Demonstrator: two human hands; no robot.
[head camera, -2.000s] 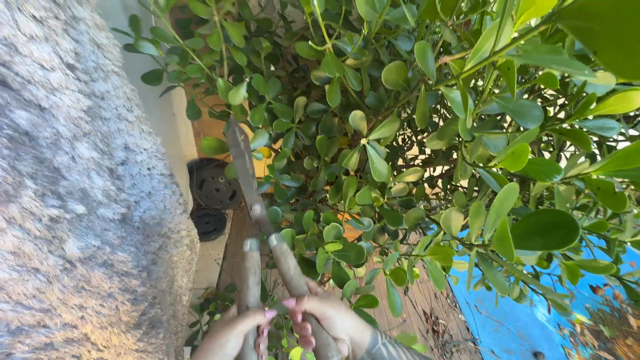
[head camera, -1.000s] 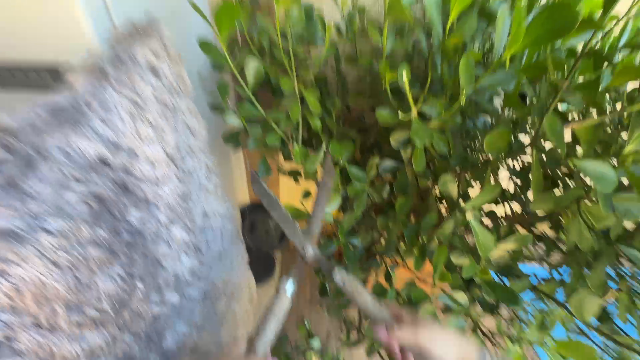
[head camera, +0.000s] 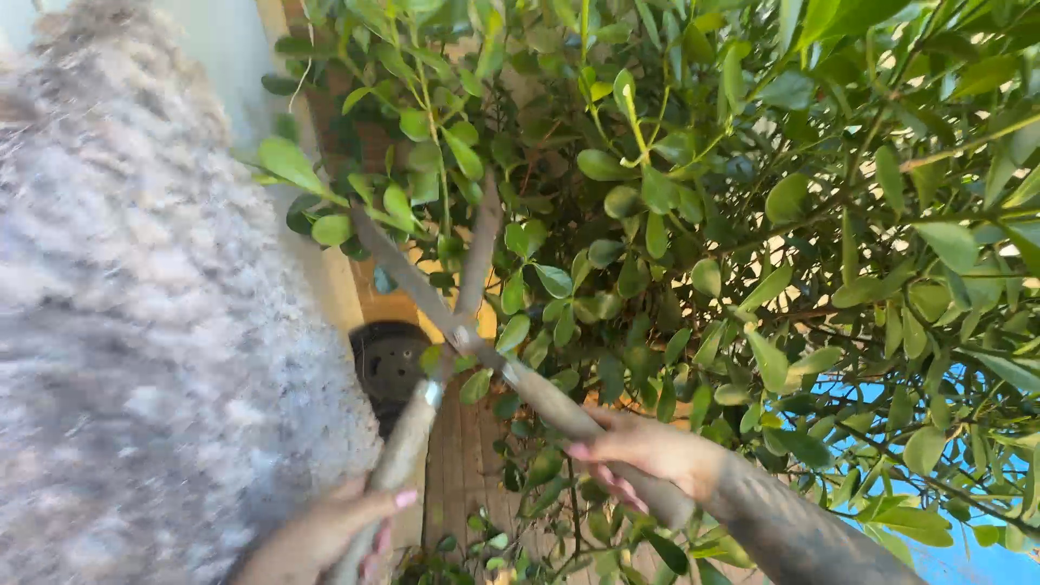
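Observation:
A pair of hedge shears (head camera: 461, 329) with wooden handles points away from me, its two metal blades spread in a wide V among leafy stems of a green shrub (head camera: 650, 244). My left hand (head camera: 349, 520) grips the left handle near the bottom edge and is partly blurred. Around the right handle, at lower centre, my right hand (head camera: 642, 455) is closed. A leafy sprig (head camera: 443, 154) stands between the blades, and another (head camera: 301, 175) lies by the left blade's tip. Leaves partly hide the right blade's tip.
A rough, pale textured surface (head camera: 146, 341) fills the left side, close by. Black round plastic pots or lids (head camera: 394, 361) sit behind the shears on wooden decking (head camera: 463, 463). Something bright blue (head camera: 959, 536) shows through the foliage at lower right.
Two seconds ago the shears' blades were together and my hands close to each other. Now the blades are spread and the hands far apart. The view has shifted.

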